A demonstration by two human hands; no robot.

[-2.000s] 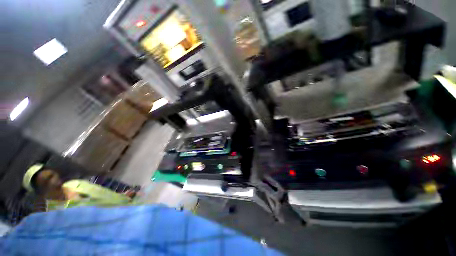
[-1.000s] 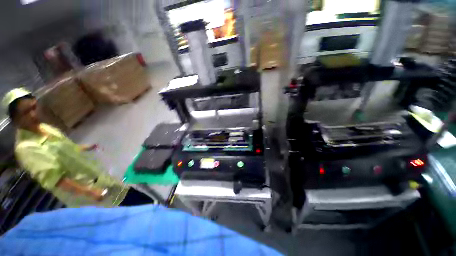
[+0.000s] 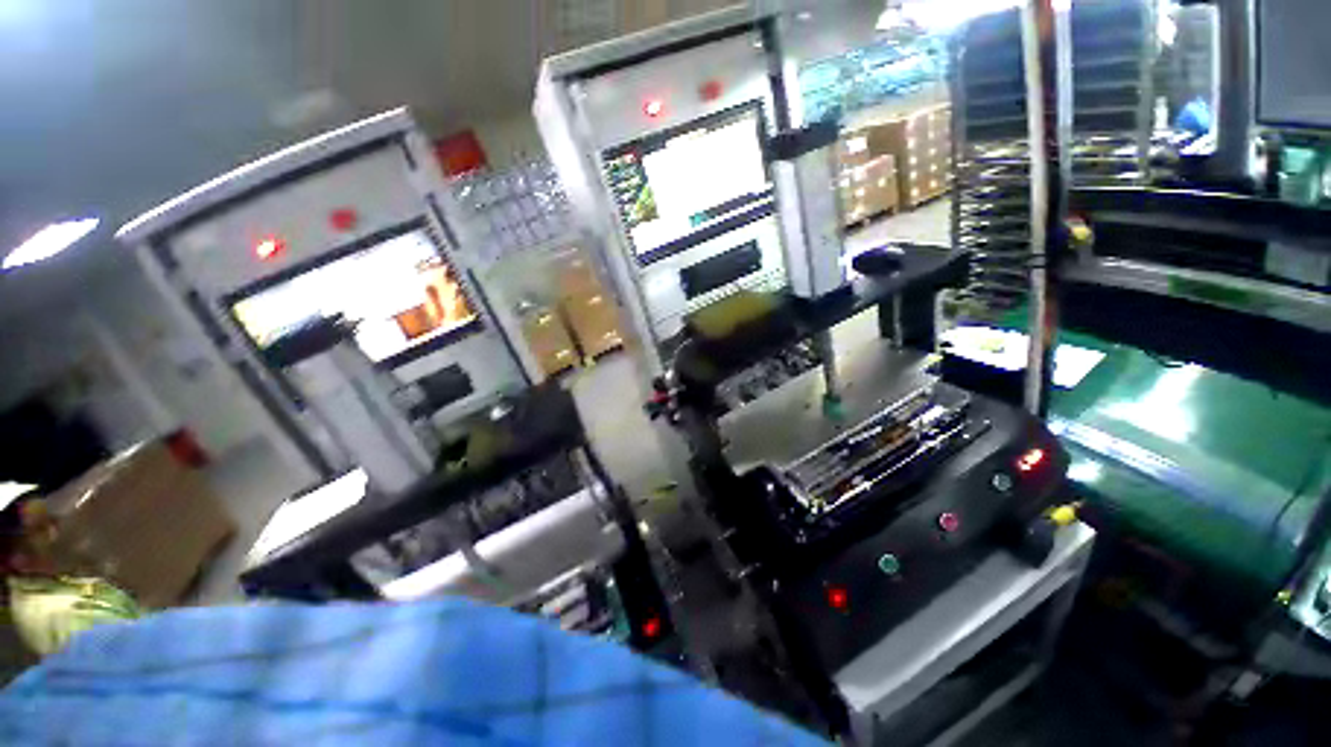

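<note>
No hand of mine is in the picture; a blue checked cloth (image 3: pixel 394 679) fills the bottom left edge. The nearest machine is a black test fixture (image 3: pixel 934 569) on a white-framed stand. Its front panel has green and red round buttons and a lit red display. A board nest (image 3: pixel 883 455) lies in its open frame; whether a board is in it I cannot tell. A second black test fixture (image 3: pixel 496 496) stands to the left, its lower part hidden by the blue cloth.
Two grey cabinets with bright screens (image 3: pixel 698 183) stand behind the fixtures. A green bench (image 3: pixel 1168 416) with white paper (image 3: pixel 1073 362) is at the right. A tall slotted rack (image 3: pixel 996 219) stands behind it. A person (image 3: pixel 59 591) is at the left edge, near cartons (image 3: pixel 139 518).
The view has turned right and levelled out. The fixtures have shifted left in the picture, and the green bench and rack have come in at the right. The person is now mostly cut off.
</note>
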